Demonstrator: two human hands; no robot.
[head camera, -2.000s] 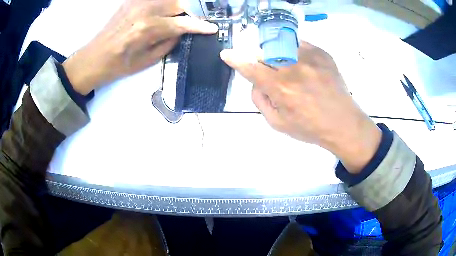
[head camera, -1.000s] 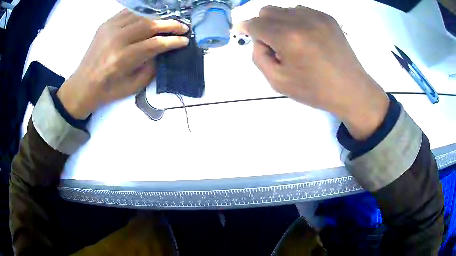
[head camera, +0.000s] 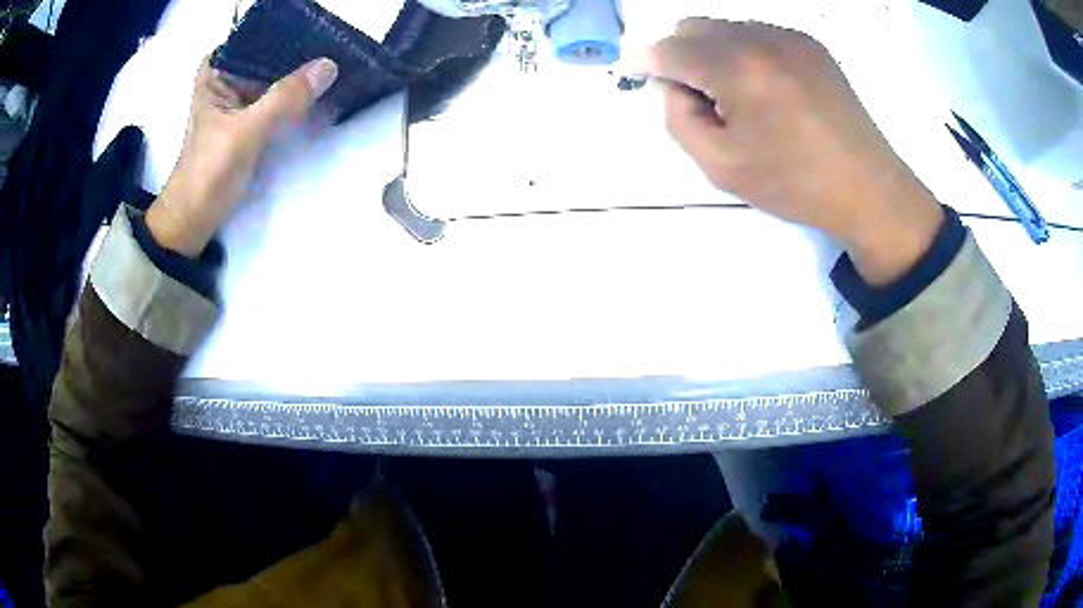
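My left hand (head camera: 244, 137) holds the dark strip (head camera: 356, 74) at the upper left, with the thumb on top and the fingers beneath. The strip is folded or twisted, and part of it runs back toward the machine at the top. The presser foot (head camera: 524, 48) shows at top centre with no cloth seen under it. My right hand (head camera: 778, 125) is right of the light-blue cylinder (head camera: 588, 33), its fingertips at a small dark metal part (head camera: 629, 82). Its fingers are curled; I cannot tell whether they grip that part.
Thread snips (head camera: 1004, 184) lie at the right of the white table. A curved metal piece (head camera: 413, 214) lies left of centre. The ruler-marked edge (head camera: 534, 424) runs along the front. Dark cloth (head camera: 59, 214) hangs at the left, and blue bins (head camera: 831, 505) are below right.
My left hand has moved left with the strip, drawing it away from the presser foot. My right hand has moved off the strip to the right of the cylinder. The view has shifted.
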